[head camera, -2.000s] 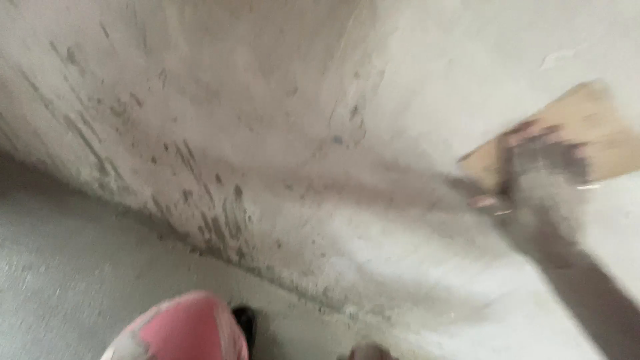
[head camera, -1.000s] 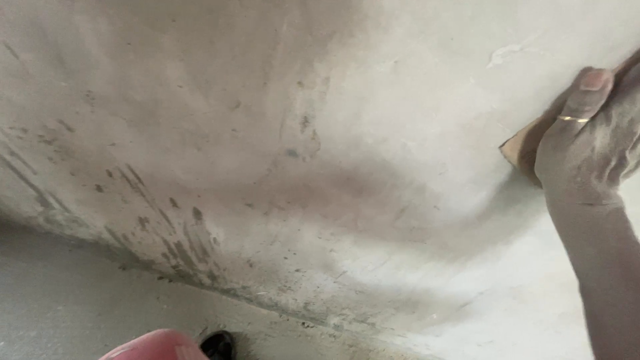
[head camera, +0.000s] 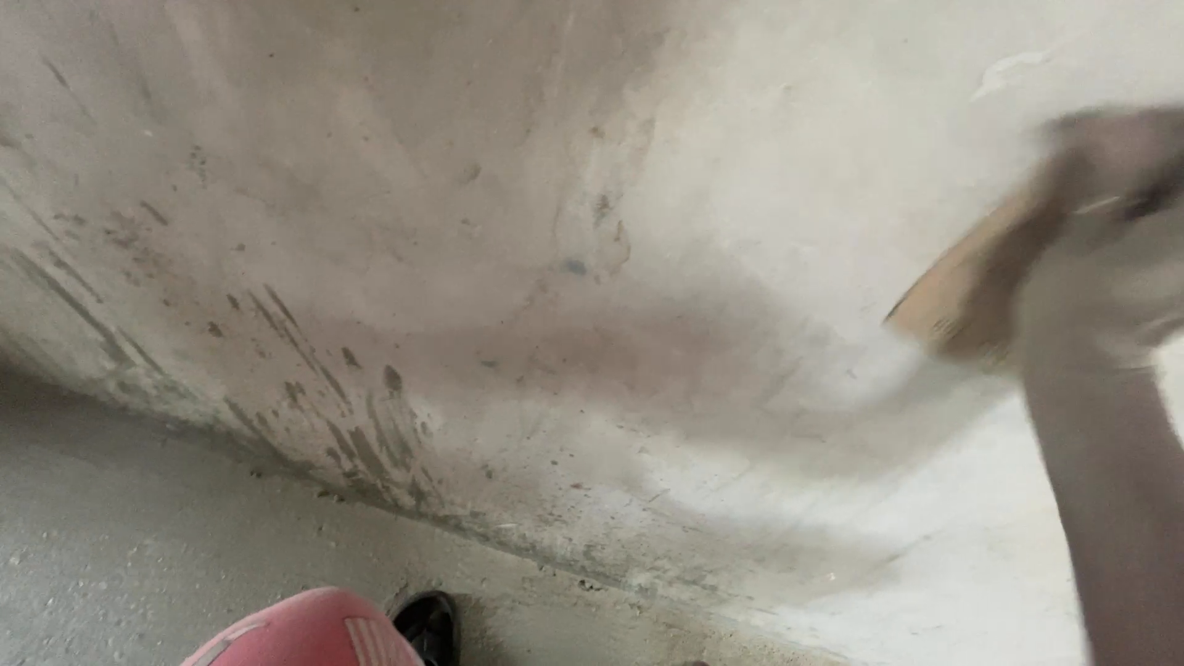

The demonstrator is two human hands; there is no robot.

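My right hand (head camera: 1101, 250), dusty and blurred by motion, is at the right edge and holds a tan sheet (head camera: 962, 296) that looks like sandpaper. The sheet lies against or very close to the pale plastered wall (head camera: 795, 166); its lower left corner sticks out past the hand. A ring shows on a finger. The forearm runs down to the lower right. My left hand is not in view.
Dark streaks and spots (head camera: 370, 435) mark the lower wall. The wall meets a rough grey concrete floor (head camera: 111, 527) along a slanting edge. A knee in pink cloth (head camera: 305, 634) and a black shoe (head camera: 433, 624) are at the bottom, near the wall's foot.
My right hand has moved over the wall at the right with the tan sheet. Two seconds ago the sheet lay flat under spread fingers; now it shows bent beside the hand.
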